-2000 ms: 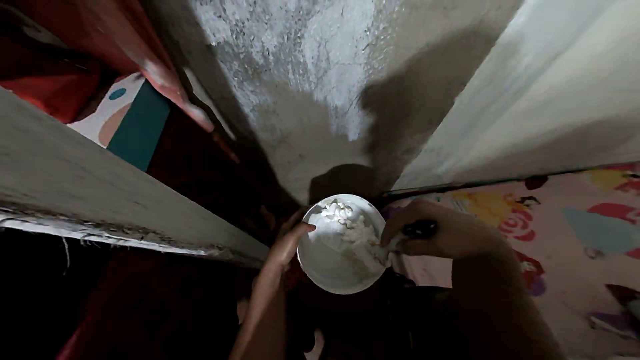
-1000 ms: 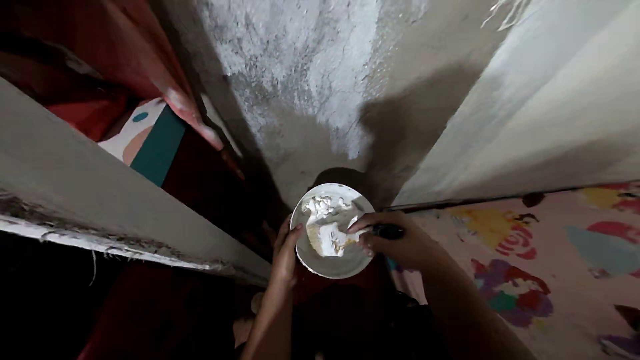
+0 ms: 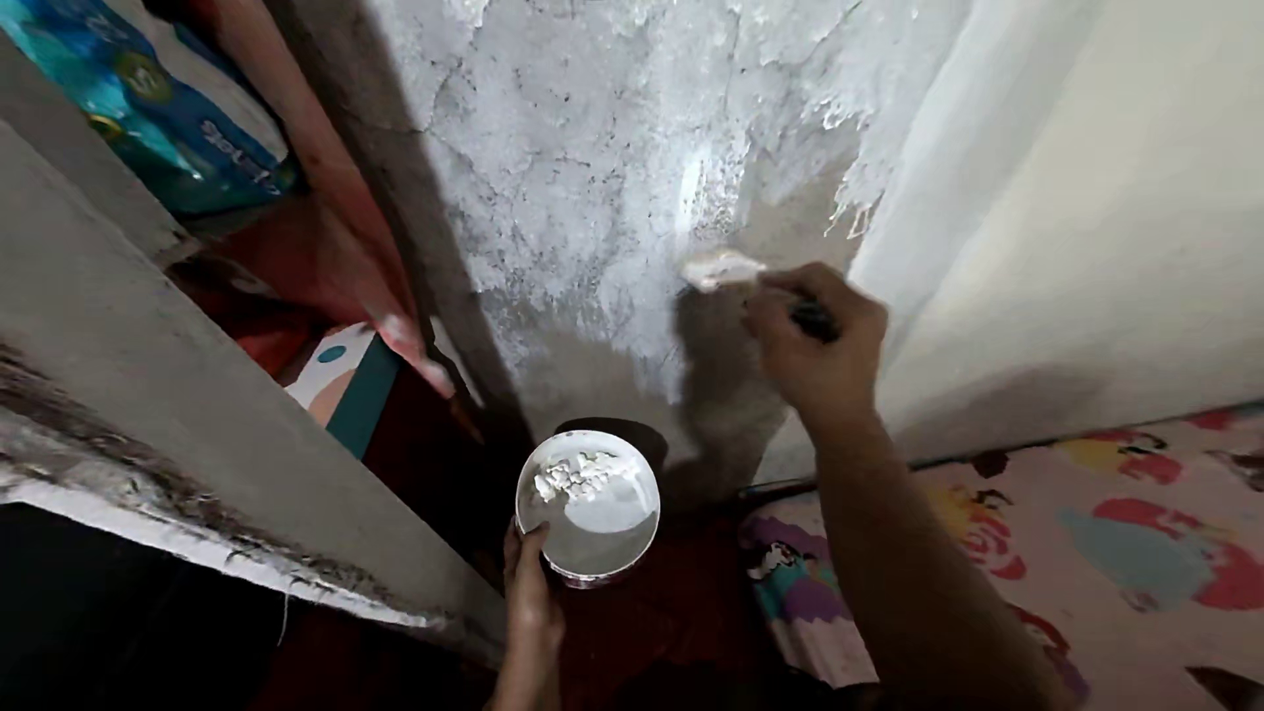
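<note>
My left hand [image 3: 530, 573] grips the left rim of a round white tub [image 3: 602, 533], its thumb over the edge. Lumpy white paste [image 3: 583, 476] lies in the upper part of the tub. My right hand [image 3: 820, 336] is closed around the dark handle of a putty knife [image 3: 721, 269], whose blade carries white paste and is at the wall, touching or just off it; which one I cannot tell. The grey wall [image 3: 592, 197] bears patchy white coating around and above the blade, and bare grey below.
A gray partition edge [image 3: 247, 395] with crumbling plaster runs along the left. Behind it are a blue plastic pack [image 3: 168, 109], red cloth [image 3: 336, 237] and a teal-edged box [image 3: 363, 395]. At the lower right lies a pink printed mattress or cover [image 3: 1116, 553]. A pale wall [image 3: 1116, 276] stands right.
My right hand has moved from the tub up to the wall with the putty knife and paste. The left hand still holds the tub. The view has tilted upward.
</note>
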